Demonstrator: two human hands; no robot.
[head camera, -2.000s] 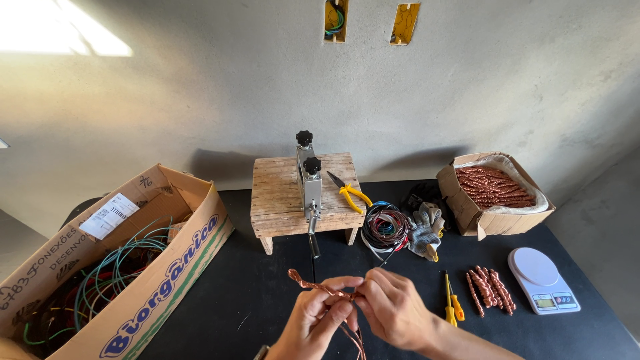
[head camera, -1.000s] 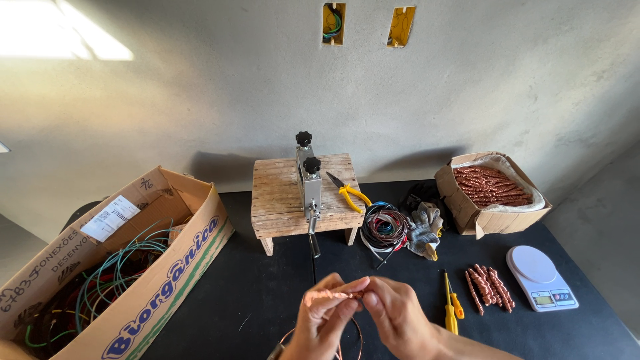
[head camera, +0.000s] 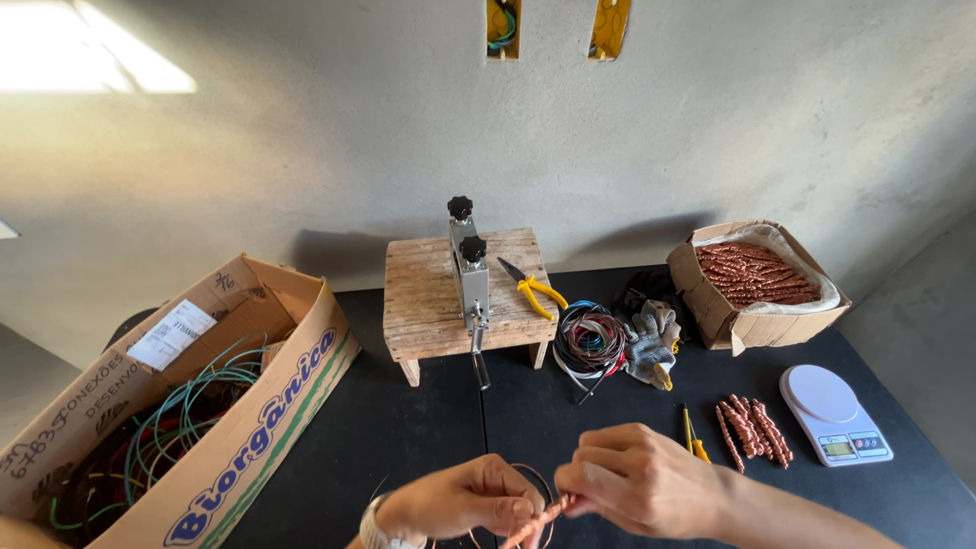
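Observation:
Near the bottom centre, my left hand (head camera: 480, 496) pinches a twisted bundle of bare copper wire (head camera: 537, 526). My right hand (head camera: 633, 480) grips the same bundle at its right end, close beside the left fingers. A loose loop of copper wire hangs around and below the hands. Beyond them a crank-handled wire stripper (head camera: 473, 286) stands on a small wooden stool (head camera: 423, 305), with yellow-handled long-nose pliers (head camera: 537, 290) to its right. Several twisted copper bundles (head camera: 751, 431) lie right of my right hand, next to a white digital scale (head camera: 831, 412).
A large cardboard box (head camera: 282, 419) of insulated wires stands at left. Right of the stool are coiled wires (head camera: 591, 343) and work gloves (head camera: 652, 343). A smaller box (head camera: 770, 328) of copper bundles sits at back right. Yellow-handled screwdrivers (head camera: 694, 438) lie near my right forearm.
My right hand has moved to the right along the copper bundle since a second ago. The bundle has stayed between both hands.

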